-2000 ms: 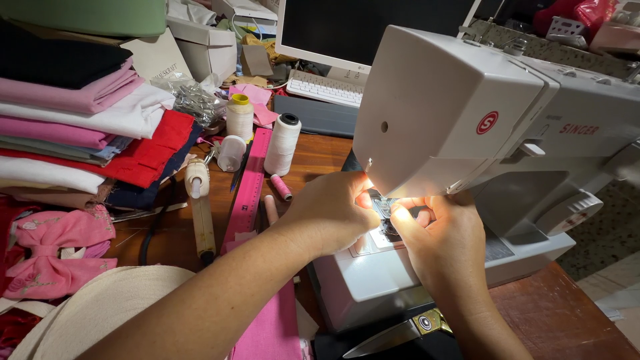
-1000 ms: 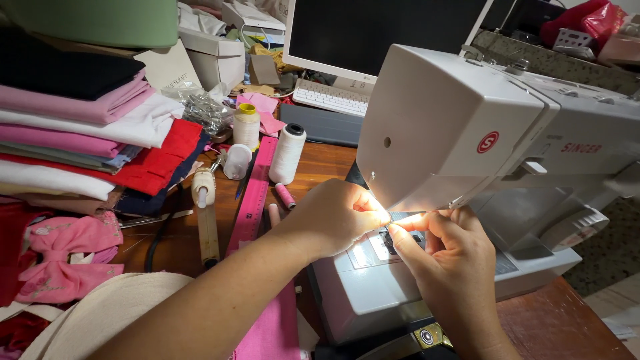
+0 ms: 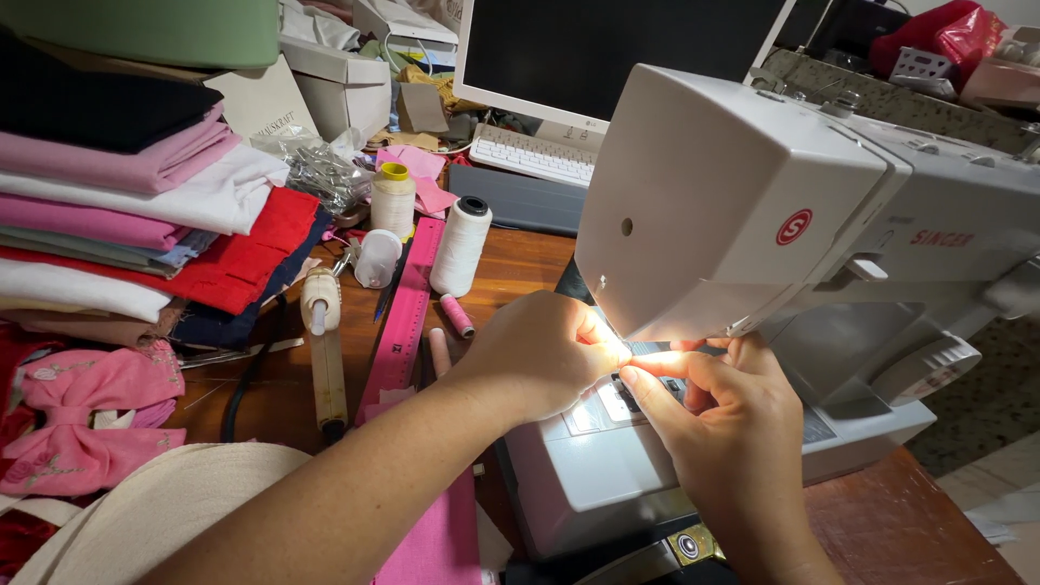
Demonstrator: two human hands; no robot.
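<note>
A white Singer sewing machine [image 3: 707,187] stands on the wooden table, its lamp shining on the needle area. My left hand [image 3: 552,357] is beneath the machine's head, thumb and fingertips pinched together. From the right, my right hand [image 3: 715,406] brings its thumb and index finger against the left fingertips, its other fingers curled below the head. Whatever lies between the fingertips is too small and too brightly lit to make out. Behind them the needle and presser foot are mostly hidden. Below the hands shows part of the metal needle plate [image 3: 615,400].
Left of the machine are a pink ruler [image 3: 413,301], a white thread cone [image 3: 461,248], a small pink spool [image 3: 457,315] and a glue gun [image 3: 325,357]. Folded fabrics [image 3: 122,171] are stacked at left. Scissors [image 3: 686,546] lie at the front edge, near a pink cloth [image 3: 443,528].
Both hands were at the presser foot area two seconds ago; their fingertips now meet slightly left of it. The view has shifted a little.
</note>
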